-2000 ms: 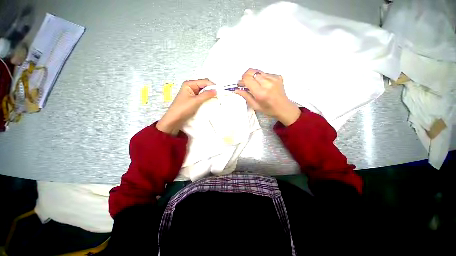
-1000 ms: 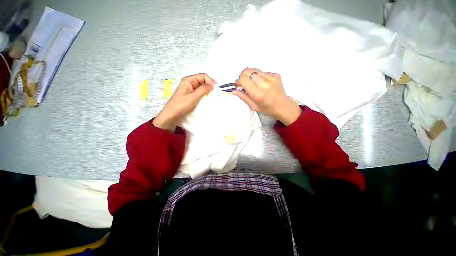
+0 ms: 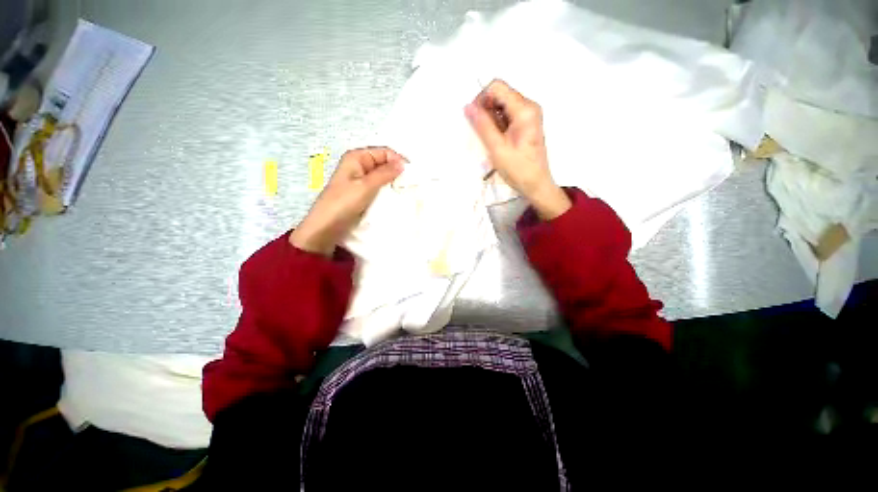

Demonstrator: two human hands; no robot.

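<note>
The white garment [image 3: 597, 115] lies spread and overexposed on the table, with a gathered part in front of me. My left hand [image 3: 358, 187] has thumb and fingertips pinched together at the garment's edge. My right hand [image 3: 515, 135] is raised over the garment, with thumb and fingertips together; a thin thread seems to stand at its fingertips. The dark thread snips [image 3: 489, 175] stick out a little below the right palm, mostly hidden by the hand.
Two yellow stickers [image 3: 271, 177] lie left of my hands. A yellow tape measure [image 3: 43, 159] lies on a printed paper sheet [image 3: 101, 82] at far left. White pieces with tan tags [image 3: 799, 192] are piled at the right edge. A white cloth bundle [image 3: 135, 399] hangs below the table at lower left.
My right hand has moved up and away from my left hand. The snips' blades, earlier pointing at the left fingertips, now show only below the right palm. My left hand has barely moved.
</note>
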